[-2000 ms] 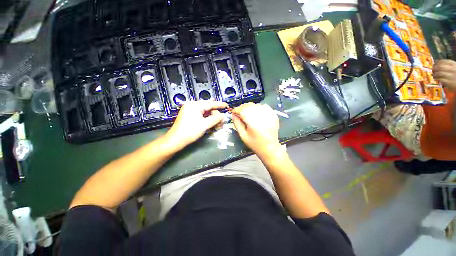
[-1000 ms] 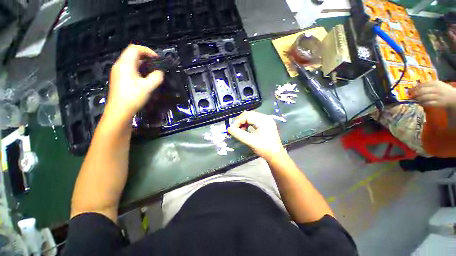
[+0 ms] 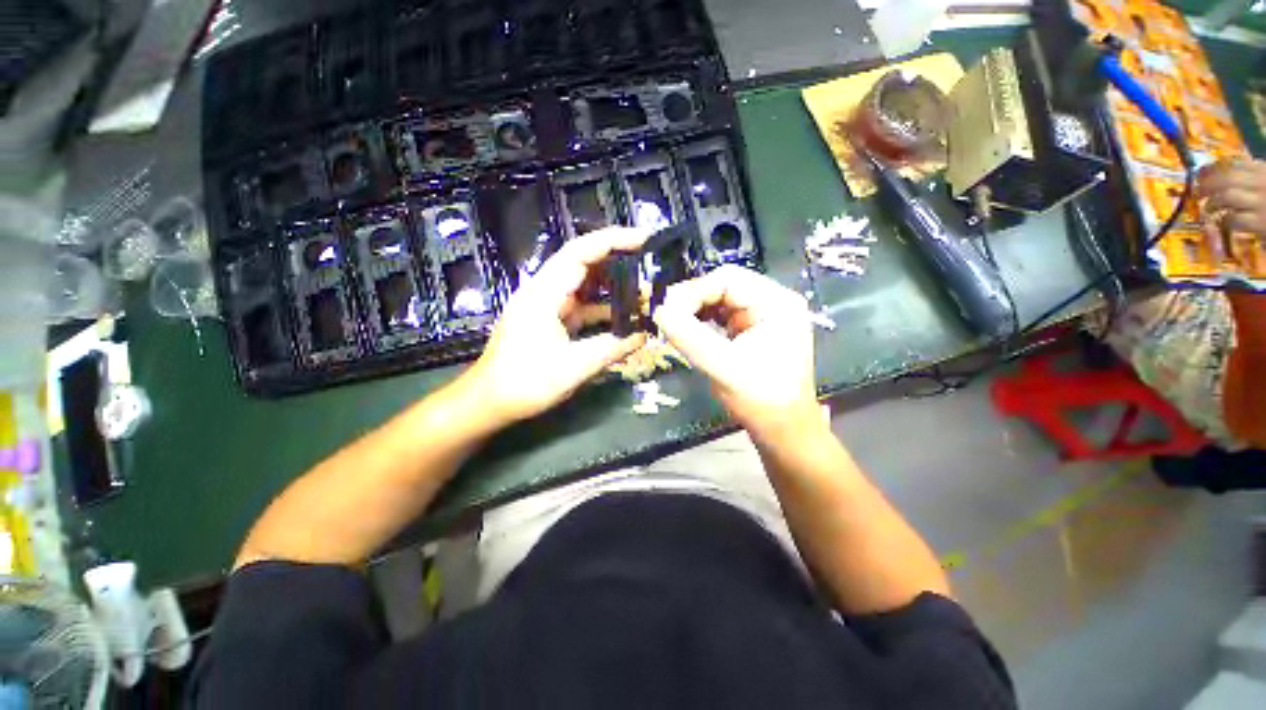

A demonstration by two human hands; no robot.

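My left hand [image 3: 549,333] holds a black plastic housing [image 3: 629,284] upright between thumb and fingers, above the front edge of the tray. My right hand [image 3: 743,340] is beside it, fingertips pinched close to the housing; whether it holds a small part cannot be told. A pile of small pale parts [image 3: 650,393] lies on the green mat under my hands, partly hidden. The large glossy black tray [image 3: 479,358] lies behind, with black housings in its pockets; one pocket in the front row shows no housing.
A second pale pile [image 3: 839,247] lies right of the tray. Beyond it are a black cylindrical tool [image 3: 958,271], a reddish-brown round container [image 3: 907,114], a metal stand [image 3: 989,128] and a blue-handled iron [image 3: 1145,97]. Clear cups [image 3: 181,278] stand left. Another person's hand [image 3: 1233,197] is at orange parts.
My left hand has come back from the tray with a housing and is now beside my right hand. The front-row pocket shows without its housing. The view has shifted slightly.
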